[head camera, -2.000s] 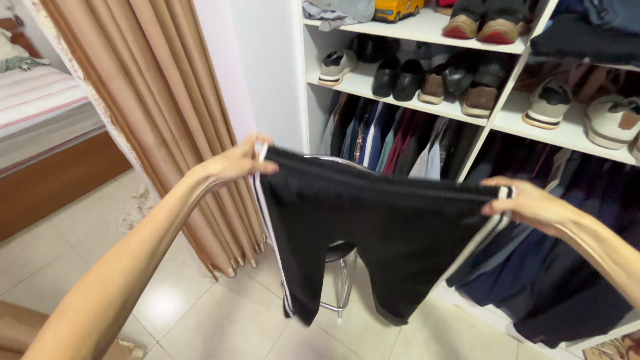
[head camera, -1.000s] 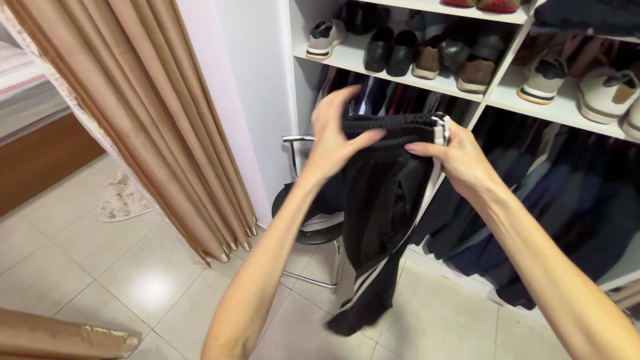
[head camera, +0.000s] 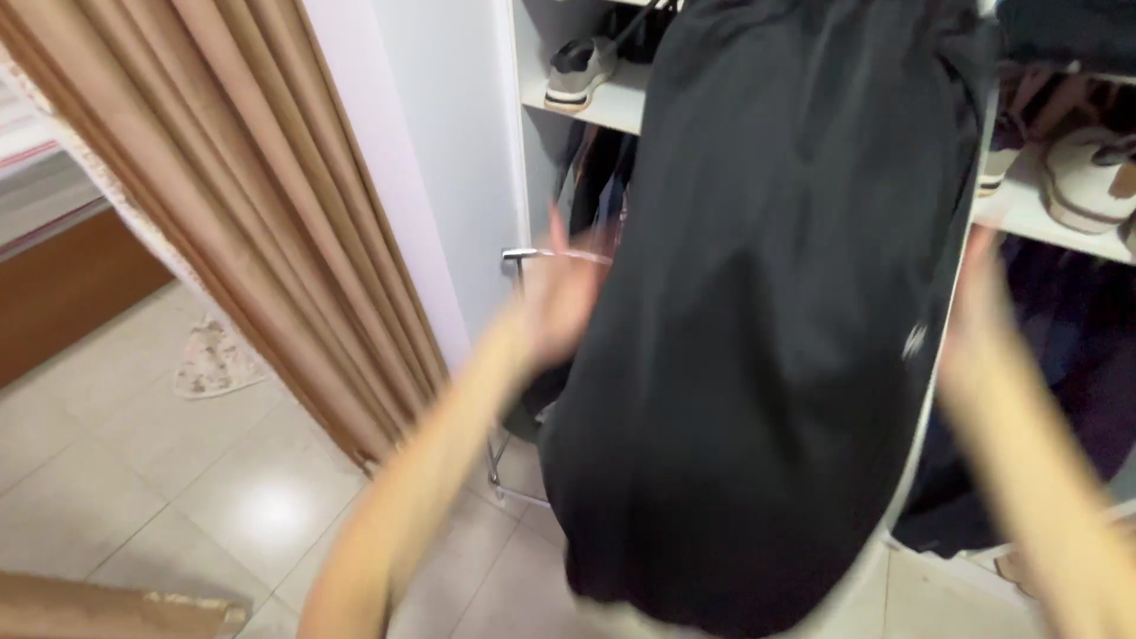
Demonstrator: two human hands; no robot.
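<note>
A pair of black trousers (head camera: 763, 337) with a white side stripe and a small white logo hangs large in the middle, its upper end cut off by the top edge. My left hand (head camera: 568, 284), blurred, is beside the cloth's left edge, fingers spread; whether it touches the cloth cannot be told. My right hand (head camera: 967, 293) is at the striped right edge, partly hidden behind the cloth and blurred, so its grip does not show.
Behind stands a white shelf unit (head camera: 621, 98) with a sneaker (head camera: 579, 73), another shoe (head camera: 1087, 182) and hanging dark clothes (head camera: 1065, 355). A chair's chrome frame (head camera: 497, 479) is partly covered by the trousers. Tan curtains (head camera: 266, 222) hang at left, near a bed (head camera: 53, 293).
The black trousers, earlier stretched wide by the waistband and then bunched between both hands, now hang raised and closer to the camera. My hands have moved apart to the two sides of the cloth.
</note>
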